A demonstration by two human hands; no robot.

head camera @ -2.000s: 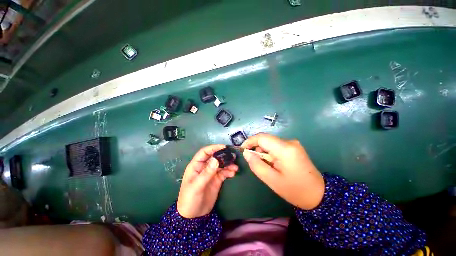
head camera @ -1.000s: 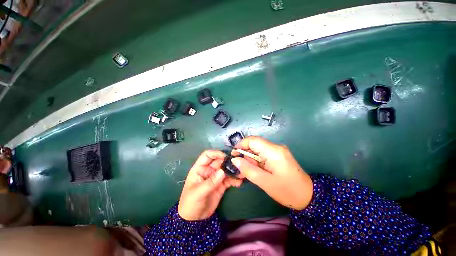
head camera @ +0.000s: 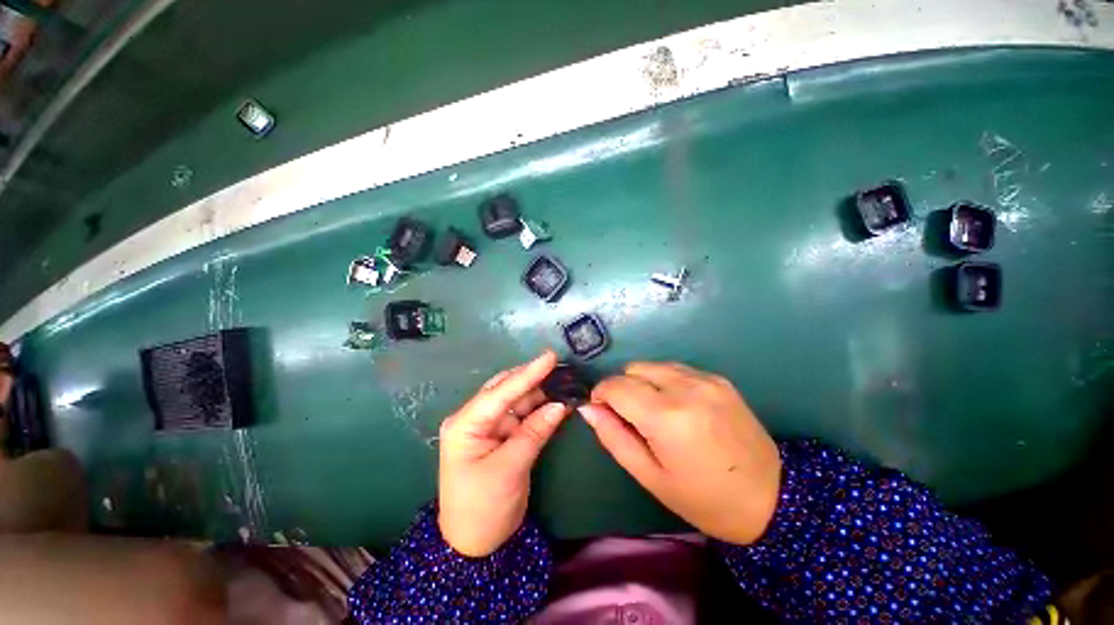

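My left hand (head camera: 495, 458) grips a black housing (head camera: 566, 383) between thumb and fingers. My right hand (head camera: 690, 440) meets it from the right, its thumb and fingertips closed at the housing's edge. The pale narrow stick does not show now; whether the right fingers hold anything else is hidden. An open black shell (head camera: 585, 335) lies just beyond the fingers, and another open shell (head camera: 546, 278) lies behind it. Part-assembled units with green boards (head camera: 408, 320) lie to the left.
A black ribbed tray (head camera: 196, 381) is at left. Three black shells (head camera: 974, 287) lie at right. A pale insert (head camera: 669, 285) lies alone near the middle. A white rail (head camera: 550, 108) borders the conveyor, which carries a unit (head camera: 255, 117). Another person's arm (head camera: 110, 568) shows at lower left.
The pale stick seen earlier in my right fingers is out of sight. My right fingers have closed in on the housing. The unit on the conveyor has shifted left in view.
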